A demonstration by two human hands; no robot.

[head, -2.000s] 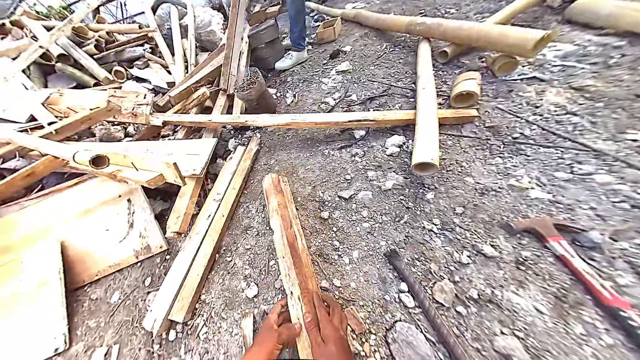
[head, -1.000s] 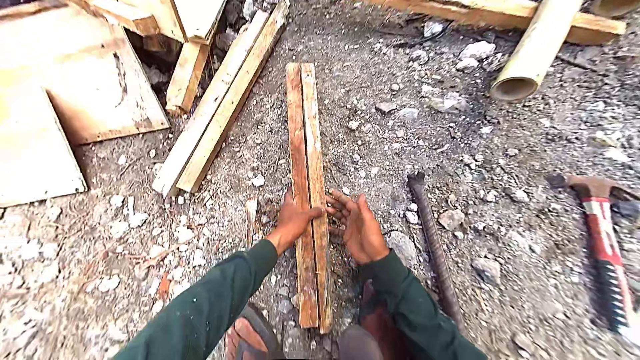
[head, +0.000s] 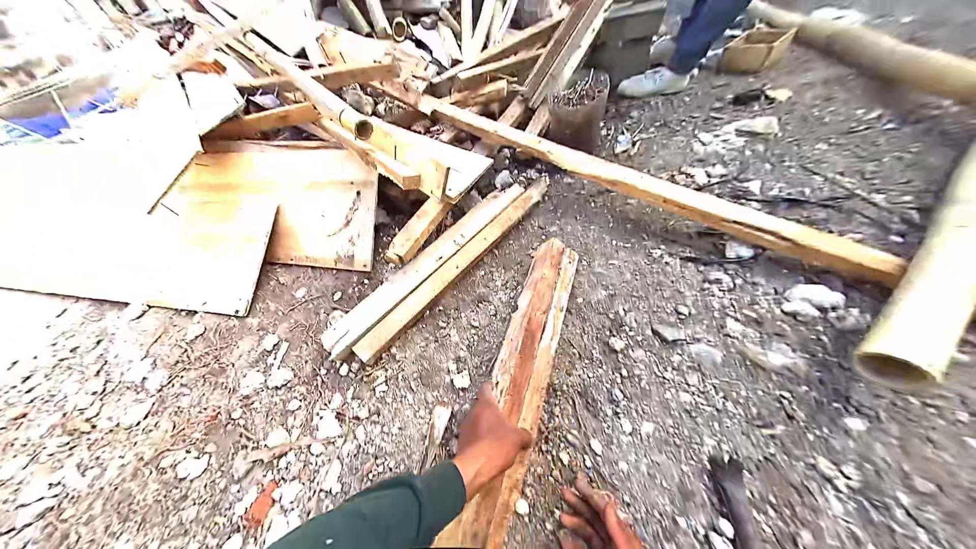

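Note:
My left hand (head: 490,436) grips a pair of rough wooden battens (head: 534,343) lying side by side, with its fingers wrapped over their lower part. Just right of the battens, at the bottom edge, my right hand (head: 597,520) is partly in view with fingers apart and nothing in it. A dark metal bar (head: 733,496) lies on the gravel farther right, cut off by the frame. Up and left of the held pair, two more wooden battens (head: 438,278) rest together on the ground.
Plywood sheets (head: 320,206) and a heap of scrap timber fill the upper left. A long wooden beam (head: 686,202) crosses to a bamboo pole (head: 934,297) at right. A person's leg and shoe (head: 654,81) stand at the top, near a cardboard box (head: 757,49). Stones litter the ground.
Two seconds ago both hands were on the wood; now only the left grips it and the right is off it. The view has swung upward and left since one second ago, leaving the hammer out of frame.

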